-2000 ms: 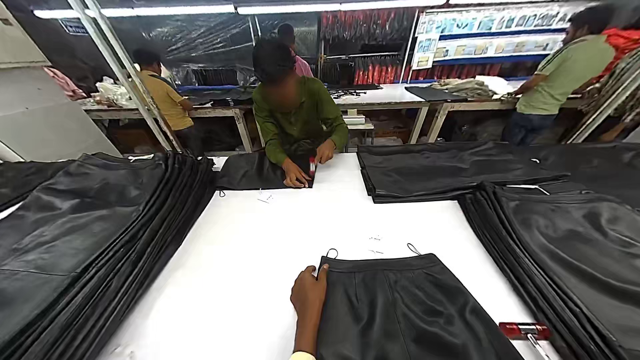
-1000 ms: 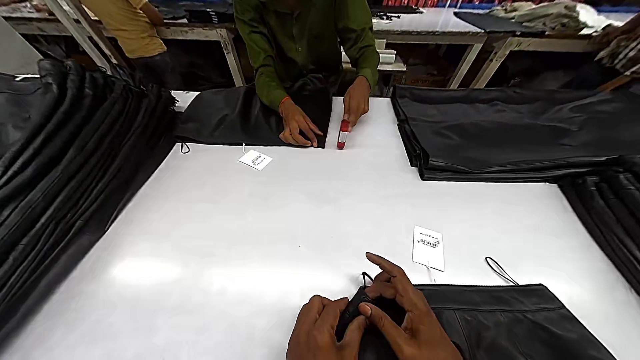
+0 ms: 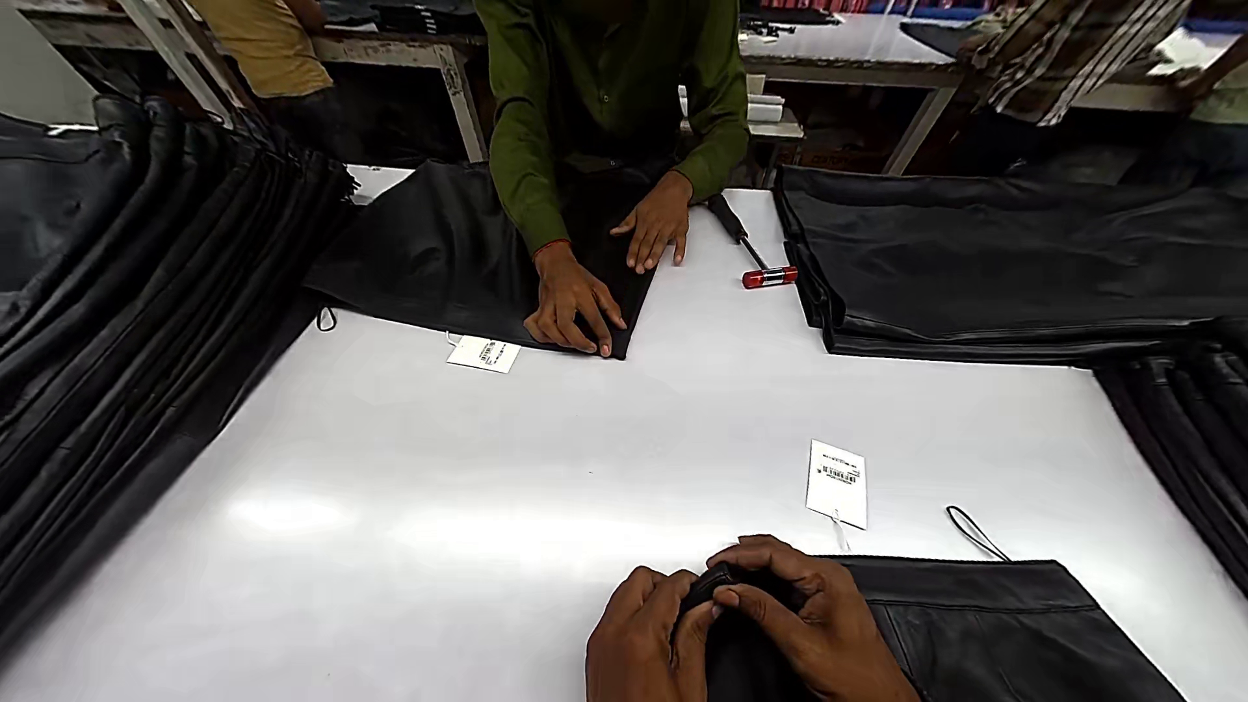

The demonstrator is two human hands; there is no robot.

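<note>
A black leather-like garment (image 3: 994, 624) lies on the white table at the lower right, its waistband toward the far side. My left hand (image 3: 648, 634) and my right hand (image 3: 809, 619) both pinch the left corner of that waistband, which is folded up between the fingertips. A white hang tag (image 3: 837, 484) on a string lies just beyond the waistband, and a thin black hanger loop (image 3: 975, 531) sticks out to the right of it. The lower part of the garment is outside the view.
Across the white table (image 3: 468, 487) a co-worker's hands (image 3: 575, 302) press on another black garment (image 3: 439, 253) with a tag (image 3: 484, 354). A red-headed hammer (image 3: 769, 277) lies beside them. Black garments are stacked at the left (image 3: 146, 292) and right (image 3: 994, 263).
Two seconds ago only one of my hands showed, at the waistband's left corner; now both grip it. The co-worker has let go of the red-headed hammer. The view has moved nearer the table.
</note>
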